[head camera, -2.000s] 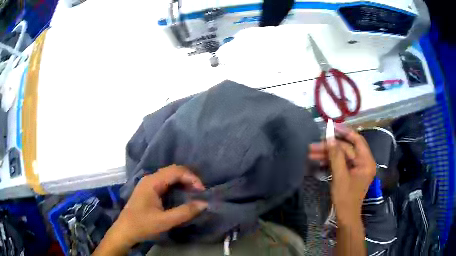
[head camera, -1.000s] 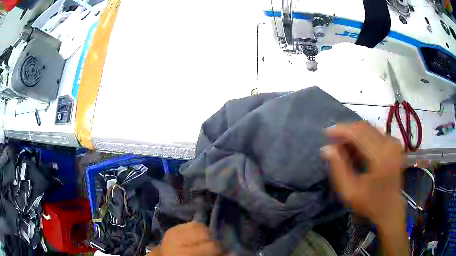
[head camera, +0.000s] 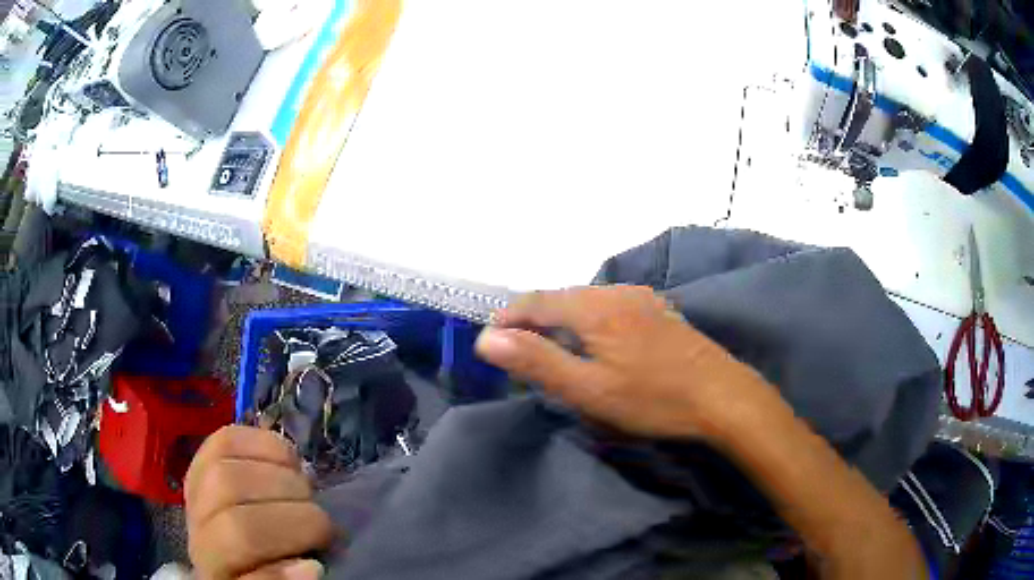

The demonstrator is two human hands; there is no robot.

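A large dark grey garment [head camera: 805,329] lies bunched over the table's front edge and hangs towards me. My left hand [head camera: 255,504] is at the lower left, closed in a fist on the garment's left end. My right hand [head camera: 612,357] is above the middle of the cloth, palm down, with thumb and fingers apart. Its fingertips are near the table edge and no cloth shows between them. The white sewing machine [head camera: 907,136] stands at the upper right, with its needle area behind the garment.
Red-handled scissors [head camera: 975,363] lie right of the garment. A blue crate [head camera: 252,351] of dark striped pieces and a red bin [head camera: 147,436] are below the table. Orange tape [head camera: 329,136], a switch panel [head camera: 240,164] and a grey motor-like unit [head camera: 187,57] are at left.
The view has swung left. My left hand has pulled the garment's end out to the left, stretching the cloth. My right hand has moved left across the garment, away from the scissors.
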